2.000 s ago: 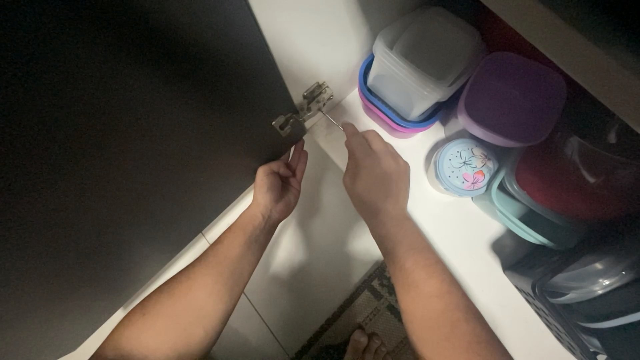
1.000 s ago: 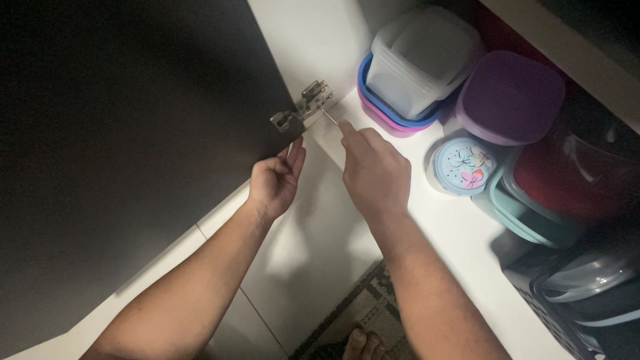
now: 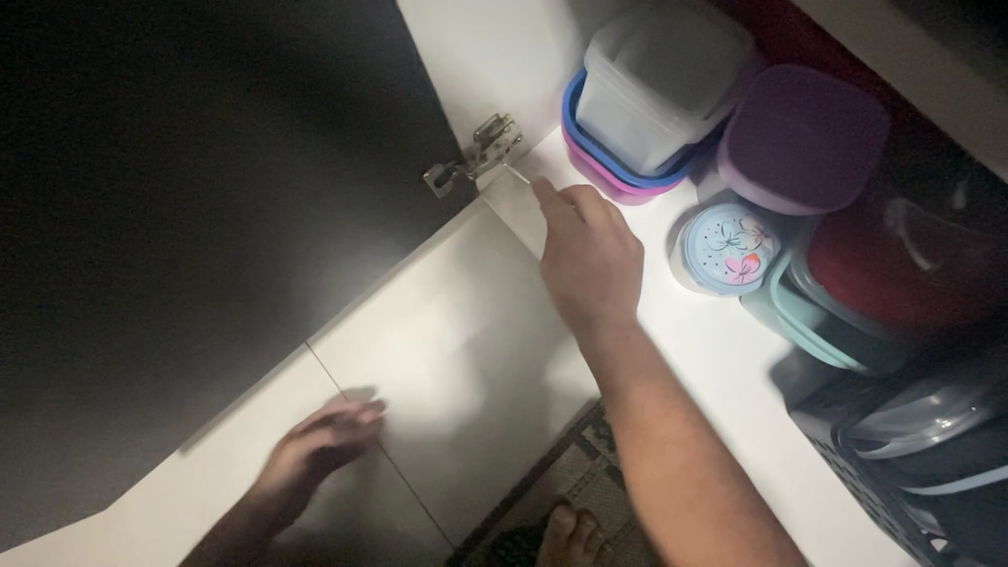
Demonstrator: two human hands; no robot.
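My right hand (image 3: 591, 252) grips a thin tool with a narrow metal shaft (image 3: 518, 173), perhaps a screwdriver; its handle is hidden in the fingers. The shaft's tip is at a metal cabinet hinge (image 3: 494, 142), which joins a dark door panel (image 3: 236, 197) to the white cabinet side (image 3: 488, 47). One end of the hinge lies over the door's edge. Blurred, my left hand (image 3: 335, 433) hangs away from the door, lower left, with fingers slightly curled and nothing seen in it.
Right of the hinge, on the white shelf (image 3: 693, 346), stand clear, blue and pink tubs (image 3: 661, 102), a purple container (image 3: 803, 142), a round jar with a flowered lid (image 3: 728, 248), a teal container (image 3: 819, 331) and a dark basket (image 3: 850, 488). A patterned rug (image 3: 583, 465) and a bare foot (image 3: 573, 535) are below.
My left hand has left the door's edge just below the hinge and moved down and left. My right hand stays at the hinge with the tool.
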